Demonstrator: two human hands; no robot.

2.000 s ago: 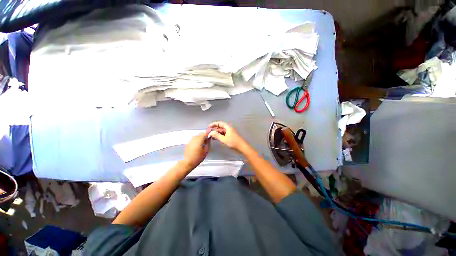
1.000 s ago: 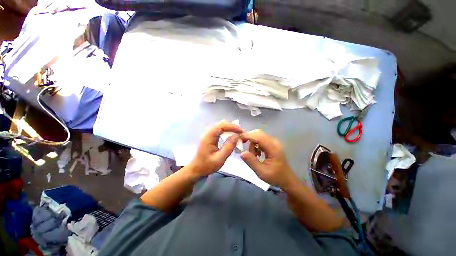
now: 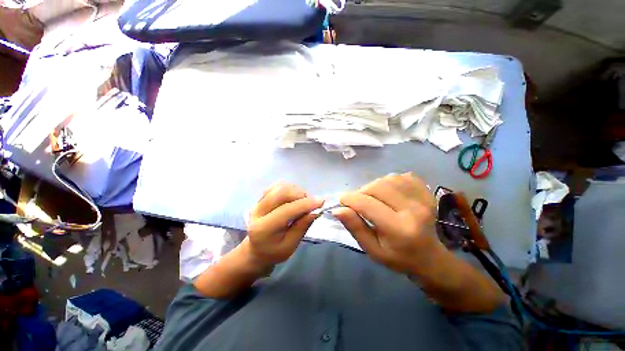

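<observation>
My left hand (image 3: 279,223) and my right hand (image 3: 390,218) are raised close together over the near table edge. Their fingertips pinch a small bit of a thin white collar piece (image 3: 331,208) between them. Most of that piece is hidden by the fingers. Below and behind the hands, white cloth (image 3: 346,235) lies at the near table edge, partly covered by my right hand.
A layered pile of white cut pieces (image 3: 336,127) lies on the pale table (image 3: 185,185). Scissors (image 3: 475,161) with green and red handles lie right of it. The iron (image 3: 460,218) stands nearer, its blue hose (image 3: 506,284) running right. A navy padded board (image 3: 219,20) is beyond.
Both hands have risen from the table toward the camera, the fingertips still together. My right hand now partly overlaps the iron's left side. The view has shifted left.
</observation>
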